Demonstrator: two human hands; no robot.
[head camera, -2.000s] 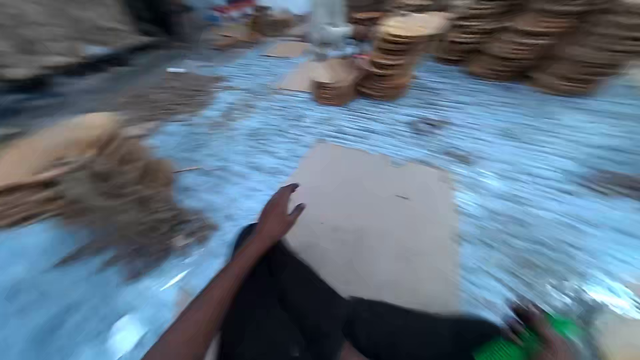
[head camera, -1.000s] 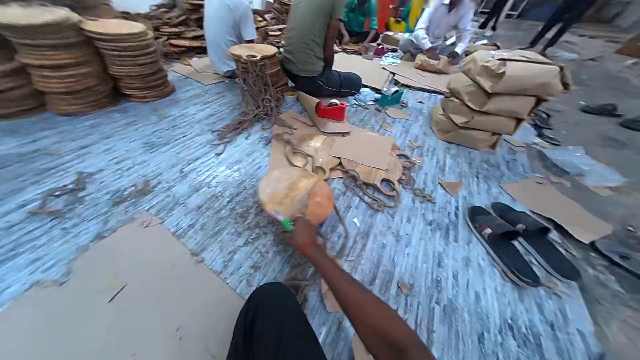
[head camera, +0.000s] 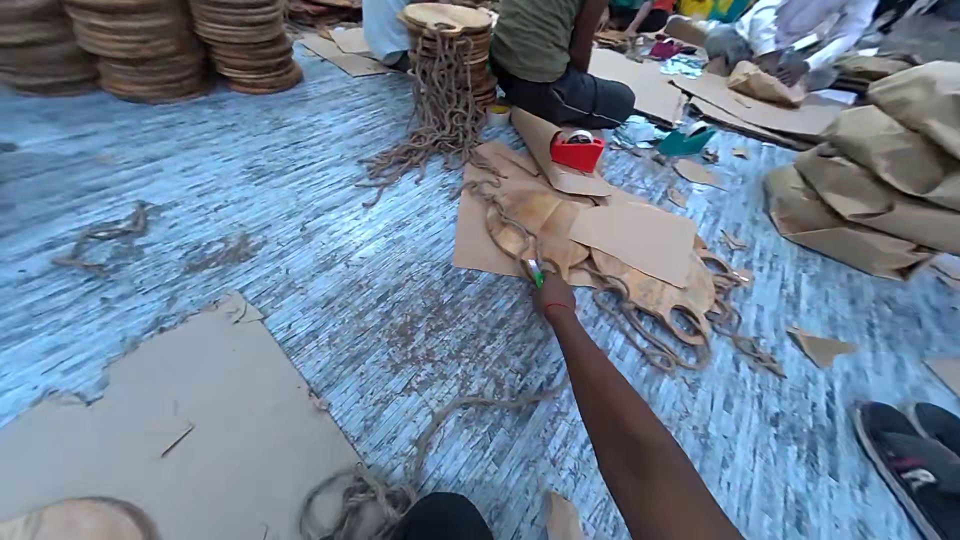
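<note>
My right hand (head camera: 553, 296) is stretched forward, closed on a small tool with a green handle (head camera: 538, 277) and a shiny metal end; its exact kind cannot be told. Under and beyond the hand lie round wooden boards (head camera: 536, 217) with looped handles and rope, on brown paper. A brown cardboard piece (head camera: 641, 238) partly covers the boards. One rope (head camera: 480, 403) trails over the floor to a tangled heap (head camera: 360, 502) near my knee. At the lower left edge, part of a round wooden board (head camera: 75, 521) rests on a cardboard sheet (head camera: 195, 405). My left hand is out of view.
Stacks of round boards (head camera: 142, 49) stand at the back left, another stack with hanging ropes (head camera: 450, 82) behind. A red tape dispenser (head camera: 576, 152) and a teal one (head camera: 686, 140) lie near seated people. Bulky brown paper packages (head camera: 862, 180) are right, above black sandals (head camera: 915, 457).
The view has swung right since the oldest frame. A second ago my right hand was by a round board above the floor; now it is at the boards on the paper.
</note>
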